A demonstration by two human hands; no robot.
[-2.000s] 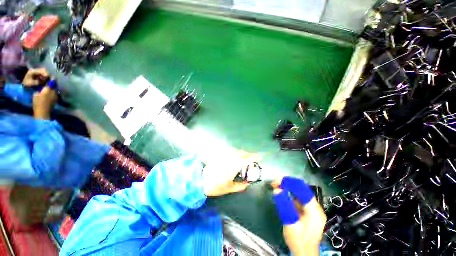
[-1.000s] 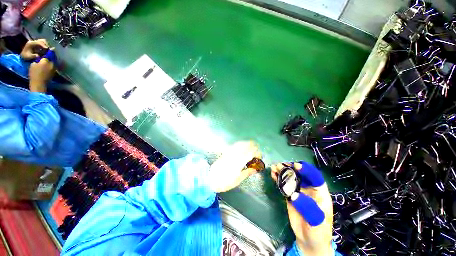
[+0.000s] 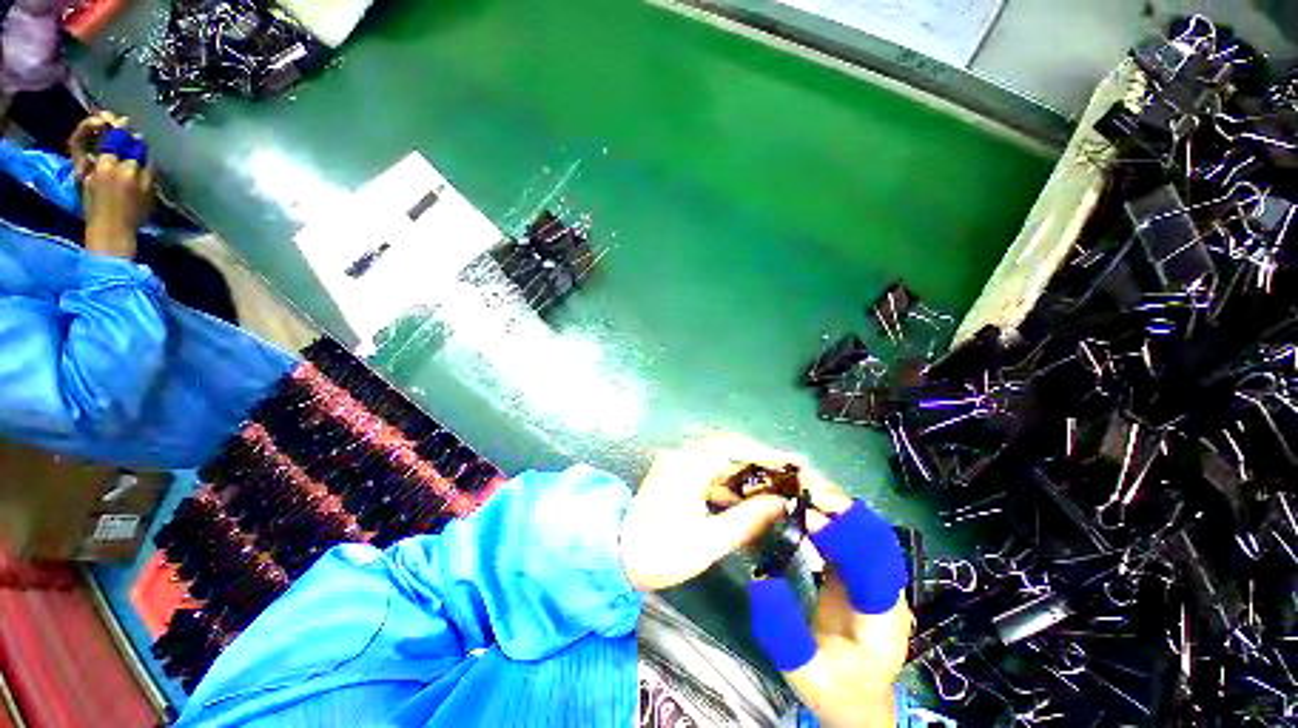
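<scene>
My left hand (image 3: 698, 505) holds a small dark and amber round part (image 3: 750, 485) between its fingers. My right hand (image 3: 840, 605), with blue finger sleeves on two fingers, is shut on a black binder clip (image 3: 786, 541) with a shiny handle. The two hands touch, and the clip meets the round part. The fingers hide much of both. A large heap of black binder clips (image 3: 1167, 427) lies right of my hands. Two stray clips (image 3: 850, 377) lie on the green bench at the heap's left edge.
A cream box edge (image 3: 1046, 235) borders the heap. A white sheet (image 3: 392, 256) lies left of centre, with clipped assemblies (image 3: 548, 263) beside it. A red tray of black pieces (image 3: 328, 477) is at lower left. Another worker's hands (image 3: 114, 178) and blue sleeve are at far left.
My hands have come together from slightly apart. The clip in my right hand has moved left to the round part in my left hand.
</scene>
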